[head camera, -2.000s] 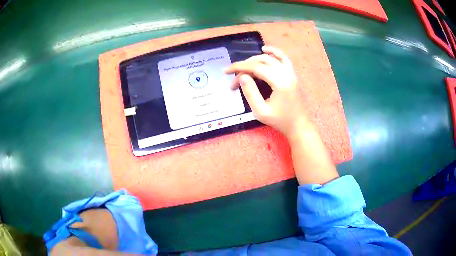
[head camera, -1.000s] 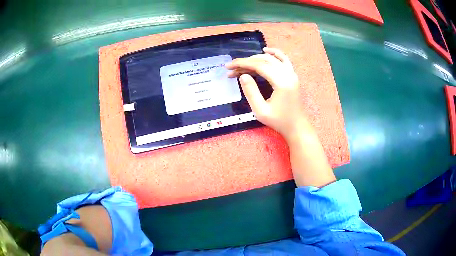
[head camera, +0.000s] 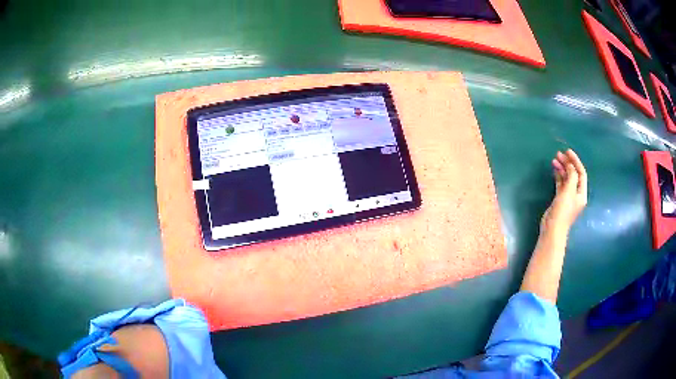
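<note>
The tablet lies face up on an orange-red foam pad. Its screen is lit, pale with two dark rectangular blocks and small green and red icons. A small whitish sticker is on its left edge. My right hand is to the right of the pad, over the green surface, touching neither tablet nor pad. Its fingers are slightly curled and I see nothing in it. My left forearm with a blue wrist strap is at the bottom left; the left hand itself is cut off by the edge.
The green line surface surrounds the pad. Another tablet on a foam pad is at the top. Several more pads with dark tablets stand along the right, one on a pad at the edge. A blue object is below them.
My right hand has left the tablet and moved right, off the pad. The pop-up is gone; a page with dark blocks shows. A pad with a tablet has come further into view at the top.
</note>
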